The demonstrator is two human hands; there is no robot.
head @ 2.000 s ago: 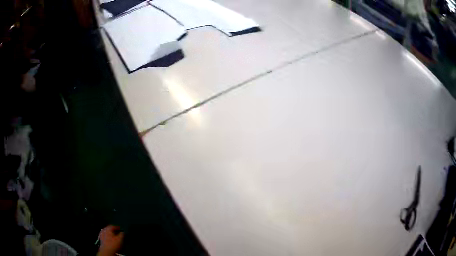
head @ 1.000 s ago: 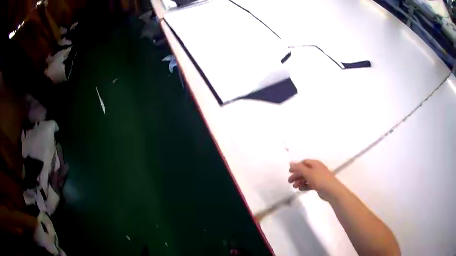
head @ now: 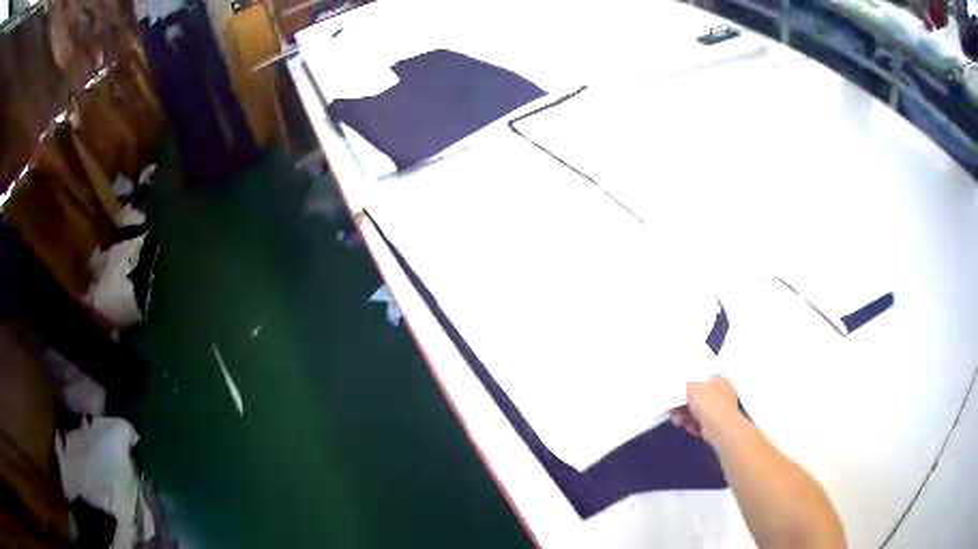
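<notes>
A large white paper pattern [head: 558, 279] lies over dark purple fabric [head: 660, 456], which shows along its left edge and as a wide wedge at its near end. My right hand [head: 710, 407] reaches in from the lower right, with its fingertips closed on the near edge of the paper above this wedge. The fingers hide the exact grip. A narrow dark strip of fabric [head: 720, 325] shows just beyond the hand, and another dark piece [head: 869, 311] lies to the right. My left hand is out of the picture.
A dark cut panel [head: 440, 105] lies farther up the white table [head: 810, 461]. A small black object [head: 719, 35] sits at the far side. White and dark scraps [head: 102, 472] lie left on the green floor [head: 311, 429], below hanging brown and dark cloth [head: 198, 97].
My right hand has gone from above bare table to the paper's near edge and closed on it. The view has shifted, showing more of the table's far end.
</notes>
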